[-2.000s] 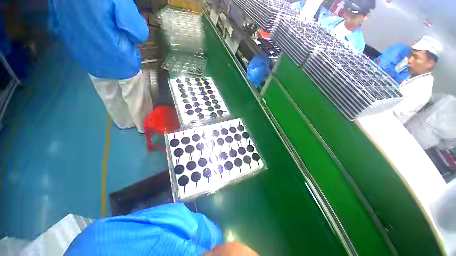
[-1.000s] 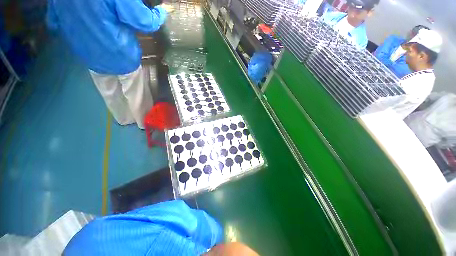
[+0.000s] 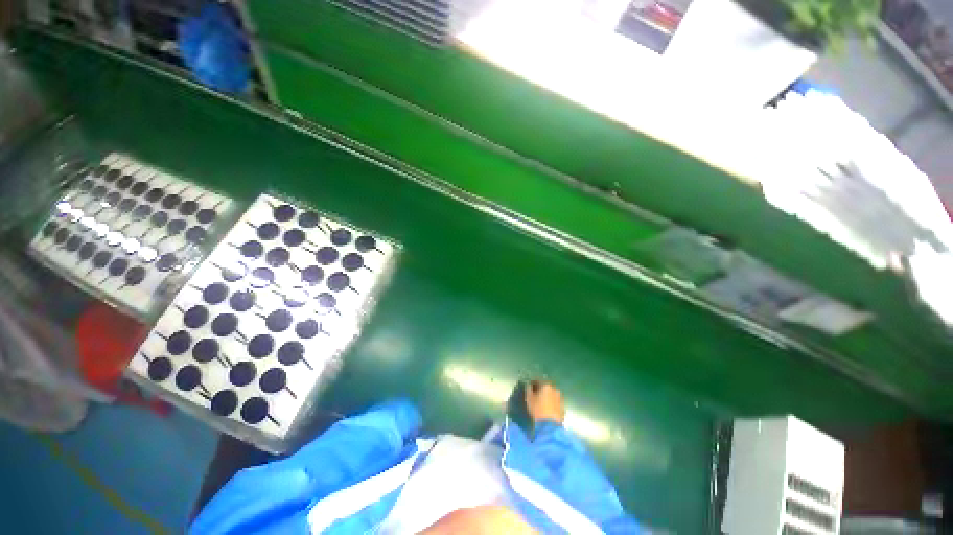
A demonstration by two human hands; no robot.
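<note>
A white foam tray (image 3: 284, 405) with rows of round black parts (image 3: 242, 373), thin tails showing, lies on the green bench at centre left. A second, similar tray (image 3: 141, 297) lies beyond it to the left. My right hand (image 3: 543, 402) is small and blurred over the bench at lower centre, fingers seemingly curled. A dark thing (image 3: 519, 401) shows at its left side; whether it is held cannot be told. My left blue sleeve (image 3: 314, 460) is near the tray's lower right corner; my left hand is not visible.
A green partition (image 3: 502, 167) runs behind the bench, with papers (image 3: 742, 284) along its lower part. A white vented box (image 3: 784, 475) stands at lower right. A red stool (image 3: 110, 343) is at the left. A blue-covered thing (image 3: 214, 50) shows at upper left.
The view has swung to the right, so the trays now lie farther left and the white vented box shows. My right hand has come into view. The people are out of view.
</note>
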